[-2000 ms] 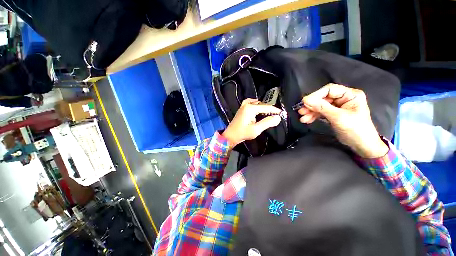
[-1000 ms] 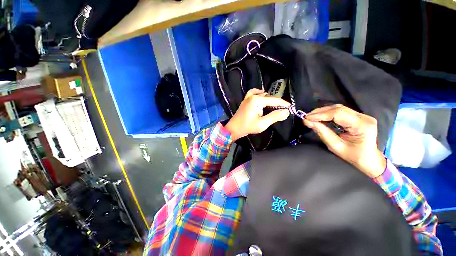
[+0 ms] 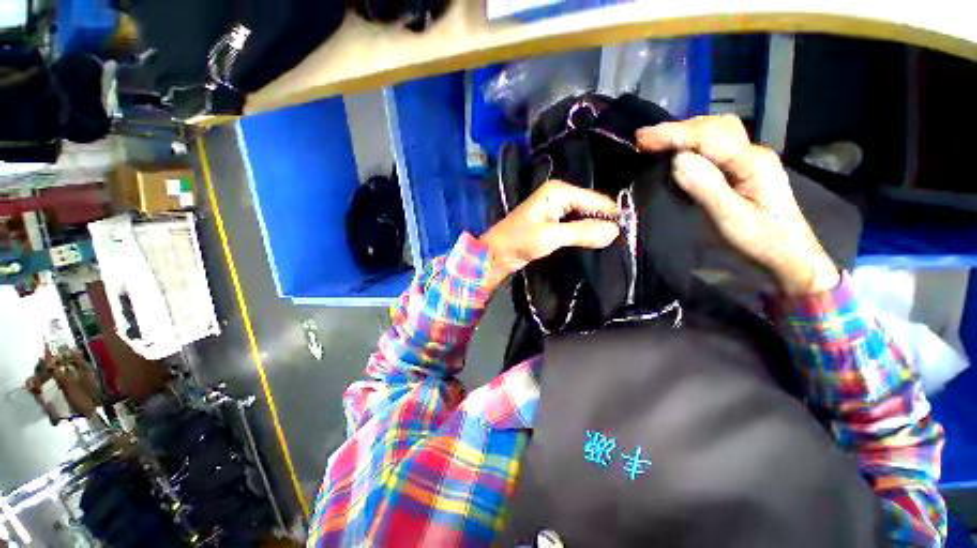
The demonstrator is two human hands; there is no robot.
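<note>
The black bag [image 3: 600,280] stands on my lap, with thin silvery zipper lines along its openings and a small ring at its top. My left hand [image 3: 557,227] pinches the end of a zipper chain [image 3: 629,230] at the middle of the bag, thumb and forefinger together. My right hand [image 3: 739,193] is higher and to the right, its thumb and forefinger closed on the bag's upper black fabric near a silvery line. Whether a slider is between the fingertips of either hand cannot be told. The dark apron [image 3: 686,428] with blue characters covers my lap.
A wood-edged bench [image 3: 450,56] crosses the top, with black bags [image 3: 214,48] hanging over its left end. Below it, a blue crate [image 3: 305,203] holds a black item [image 3: 375,223]. Another crate with clear plastic [image 3: 648,70] is behind the bag. White plastic [image 3: 911,321] lies at right.
My right hand has moved up and away from my left fingertips, onto the bag's upper part. The bag is more upright, and its silvery zipper lines show more. My left hand still pinches near the bag's middle.
</note>
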